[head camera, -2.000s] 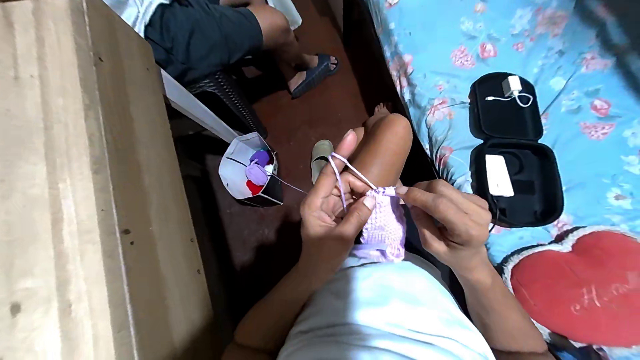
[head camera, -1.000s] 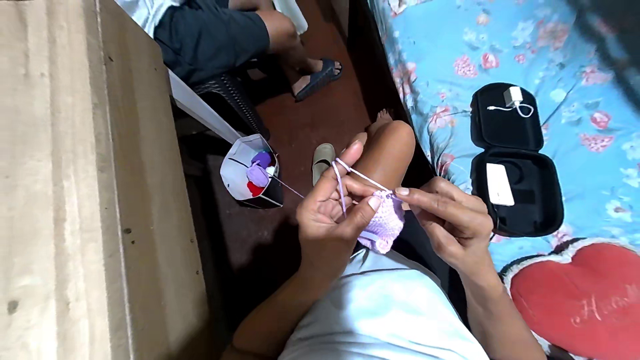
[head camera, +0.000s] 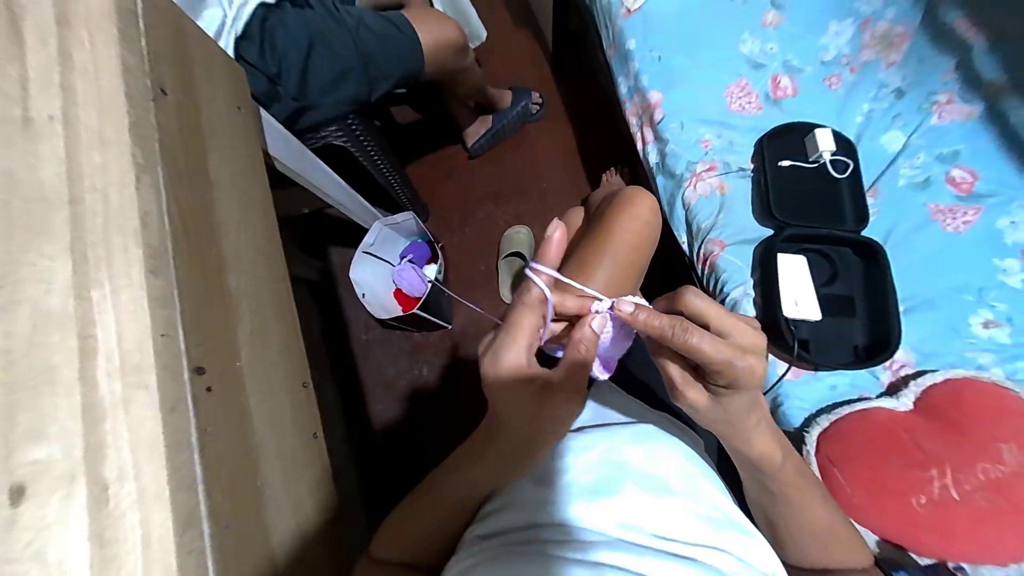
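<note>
A small lilac crocheted piece (head camera: 614, 349) hangs between my hands above my lap. My left hand (head camera: 534, 344) pinches its upper edge between thumb and a finger, with lilac yarn (head camera: 570, 280) looped over the raised index finger. My right hand (head camera: 704, 352) has its fingertips at the same edge; a hook in it is not clearly visible. From my left hand a strand runs down left to a lilac yarn ball (head camera: 411, 278) inside a white open-topped bag (head camera: 370, 280), beside purple and red yarn.
A wooden panel (head camera: 232, 320) stands close on the left. Another person's leg and dark slipper (head camera: 507, 123) are ahead, near a black woven stool (head camera: 376, 160). On the floral bed at right lie an open black case (head camera: 875, 304) and a red heart pillow (head camera: 920, 472). A slipper (head camera: 514, 262) lies on the floor.
The lilac piece has been folded or turned between my fingers and shows less of its face than two seconds ago. Both hands stay close together at its edge.
</note>
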